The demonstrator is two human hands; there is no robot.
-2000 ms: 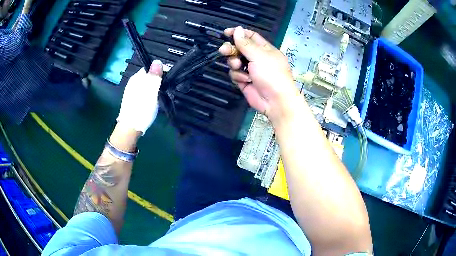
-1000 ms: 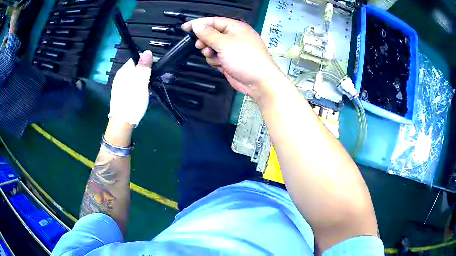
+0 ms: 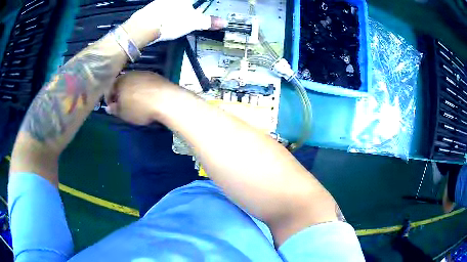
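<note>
My left hand (image 3: 174,19), in a white glove, is at the top over the jig, its thumb by the clamp block (image 3: 240,31). A black stick part (image 3: 197,65) slants down from below the glove onto the silver-grey jig plate (image 3: 266,110); the glove hides its upper end and the grip. My bare right hand (image 3: 123,98) is at the left, below my left forearm and over the edge of the black tray (image 3: 97,31). Its fingers are mostly hidden, so what it holds cannot be told.
A blue bin (image 3: 333,91) of small black parts stands right of the jig, with a clear air hose (image 3: 307,105) between. Crinkled plastic film (image 3: 381,120) lies beyond the bin. Another black tray (image 3: 450,102) and part of a person (image 3: 453,187) are at the far right.
My left hand has moved from over the tray to the jig with a black stick part near it. My right hand has left the stick and crossed down-left under my left forearm. The view has shifted right.
</note>
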